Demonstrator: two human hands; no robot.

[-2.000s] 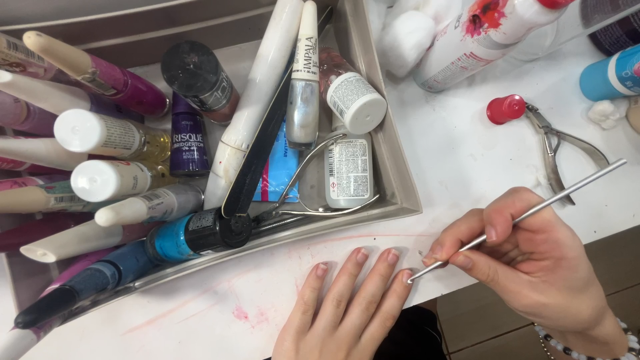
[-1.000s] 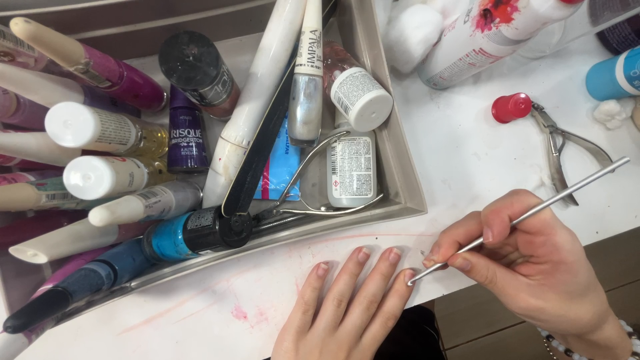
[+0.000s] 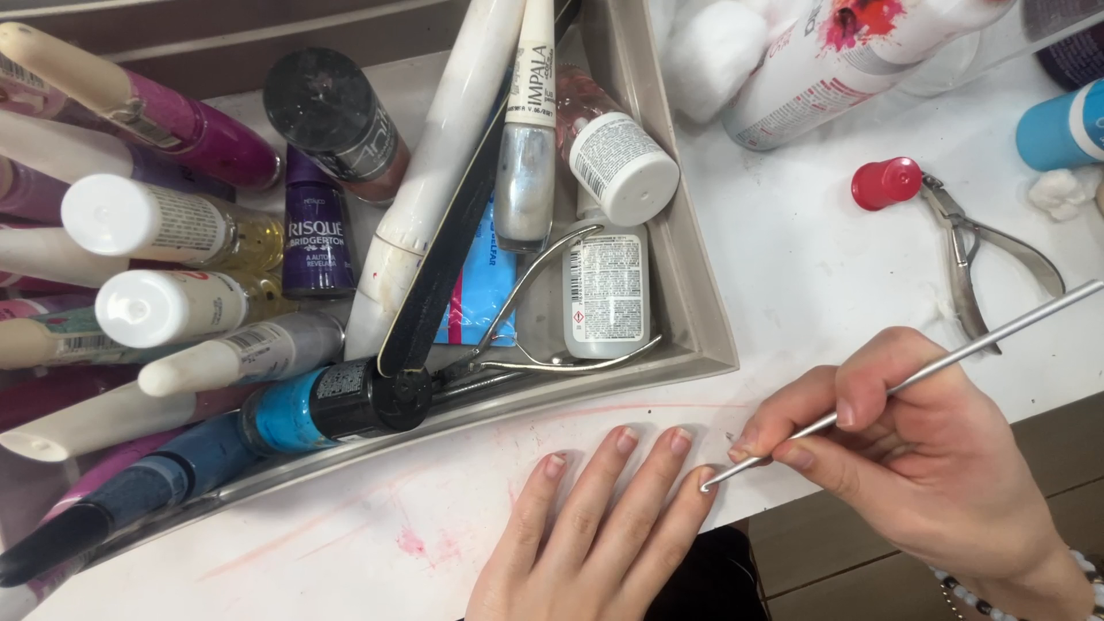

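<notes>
My left hand [image 3: 595,526] lies palm down near the table's front edge, fingers spread, holding nothing. My right hand [image 3: 906,457] grips a thin metal cuticle pusher [image 3: 949,358] between thumb and fingers. The tool's tip touches the nail area of the left hand's rightmost visible finger. The left thumb is out of sight. A beaded bracelet [image 3: 975,599] is on the right wrist. Beyond the right hand lie metal cuticle nippers [image 3: 966,250] beside a small red cap [image 3: 887,183].
A grey tray [image 3: 703,341] holds several nail polish bottles, a black nail file [image 3: 444,259], another pair of metal nippers [image 3: 509,319] and a clear labelled bottle [image 3: 606,293]. Behind are cotton [image 3: 716,60], a white spray bottle [image 3: 828,65] and a blue-and-white container [image 3: 1061,125].
</notes>
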